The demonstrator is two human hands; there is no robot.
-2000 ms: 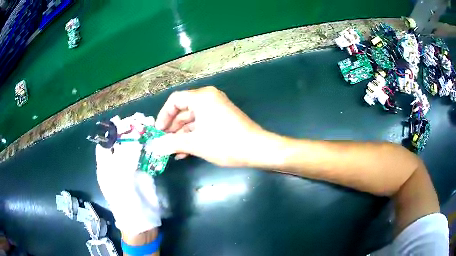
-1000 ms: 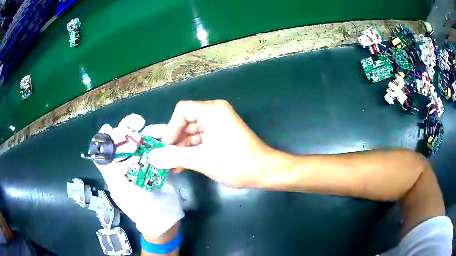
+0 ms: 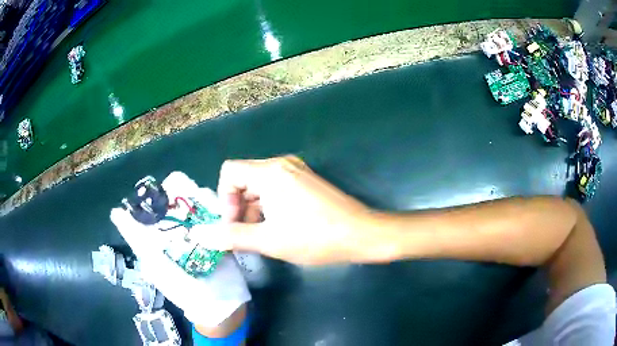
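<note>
A green circuit board (image 3: pixel 201 258) lies over the palm side of my left hand (image 3: pixel 177 280), which wears a white glove and a blue wristband. A round black part (image 3: pixel 147 203) with shiny metal contacts sits at the glove's fingers, joined to the board by red and dark wires. The left glove holds this assembly above the bench. My right hand (image 3: pixel 284 213) is bare. Its thumb lies over the board's upper part and its other fingers are curled at the board's right edge. The fingertips are blurred and partly hidden.
White plastic housings (image 3: pixel 157 328) lie in a row on the dark bench (image 3: pixel 406 142) at lower left. Wired board assemblies (image 3: pixel 509 84) are piled at upper right. A worn ledge (image 3: pixel 298 73) separates the bench from the green belt (image 3: pixel 196 47), which carries two small assemblies. Blue crates (image 3: pixel 85 13) stand at upper left.
The round black part has turned and shifted slightly, its contacts now facing more upward. Both hands sit slightly lower in view. The small assemblies on the belt have moved left and down.
</note>
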